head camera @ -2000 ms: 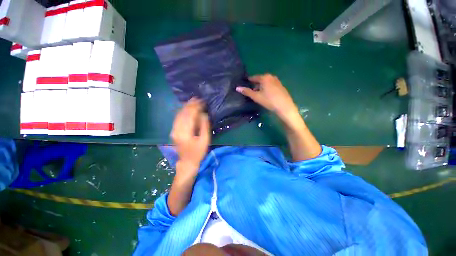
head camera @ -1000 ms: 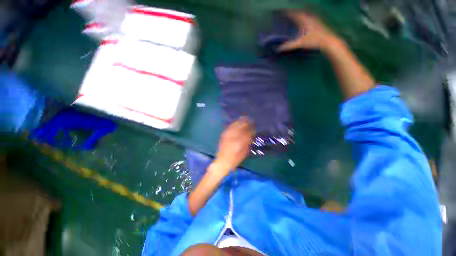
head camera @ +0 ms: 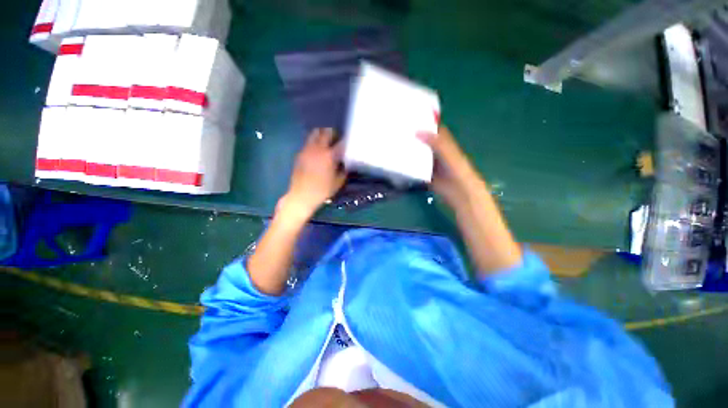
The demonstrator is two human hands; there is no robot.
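Observation:
A white box [head camera: 391, 123] with a bit of red at its right edge is tilted above a dark plastic mailing bag [head camera: 311, 80]. The bag lies flat on the green bench, its shiny edge nearest me. My right hand [head camera: 449, 169] grips the box at its right side, fingers on its top face. My left hand [head camera: 319, 166] is at the box's left edge over the bag, fingers curled. Its fingertips are blurred, and I cannot tell whether it holds bag or box. The box hides the bag's right part.
White boxes with red bands [head camera: 132, 119] are stacked at the left. A grey metal bracket [head camera: 547, 77] stands at the far right. Clear plastic trays [head camera: 678, 215] are at the right end, and a brown cardboard piece [head camera: 567, 260] at the near edge. A blue stool [head camera: 72, 227] is at lower left.
My right hand has come back from the far side, where it held a dark bundle, and now holds a white box over the bag. My left hand has moved away from me.

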